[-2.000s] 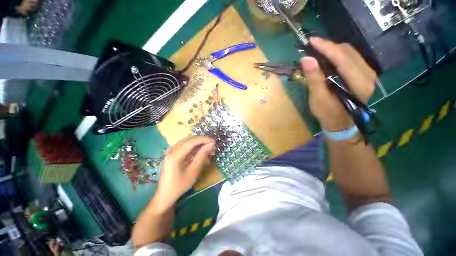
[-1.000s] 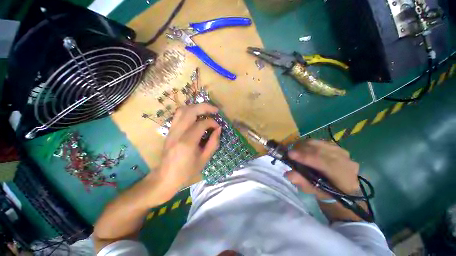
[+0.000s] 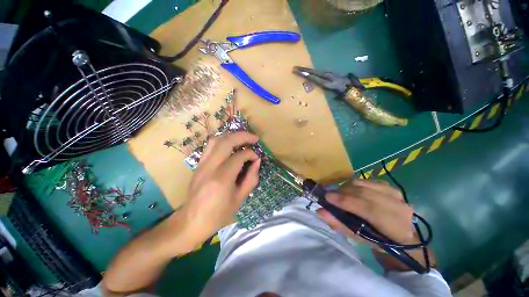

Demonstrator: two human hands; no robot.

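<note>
The green circuit board panel (image 3: 265,200) lies on the cardboard mat (image 3: 284,93), its rows of silvery pads showing. My left hand (image 3: 223,171) is over the panel's left part, thumb and fingers curled towards each other; whether they hold anything is hidden. My right hand (image 3: 374,212) is closed around the black handle of the soldering iron (image 3: 336,210). The iron's metal barrel points up-left over the panel, its front end close to my left fingertips; contact cannot be told. Several leaded parts with red-brown leads (image 3: 200,125) stick out from the panel's far edge.
Blue-handled cutters (image 3: 250,81) lie open on the cardboard beside cut leads (image 3: 197,87). Yellow-handled pliers (image 3: 354,93) lie right. A fume fan (image 3: 104,110) stands left, with red-wired parts (image 3: 95,197) nearer me. A black box with a metal mechanism (image 3: 429,58) stands right; a round bowl (image 3: 354,6) is far.
The iron has come from the bowl at the far right down to the panel in my right hand. My left hand has stayed at the panel. The view has moved closer.
</note>
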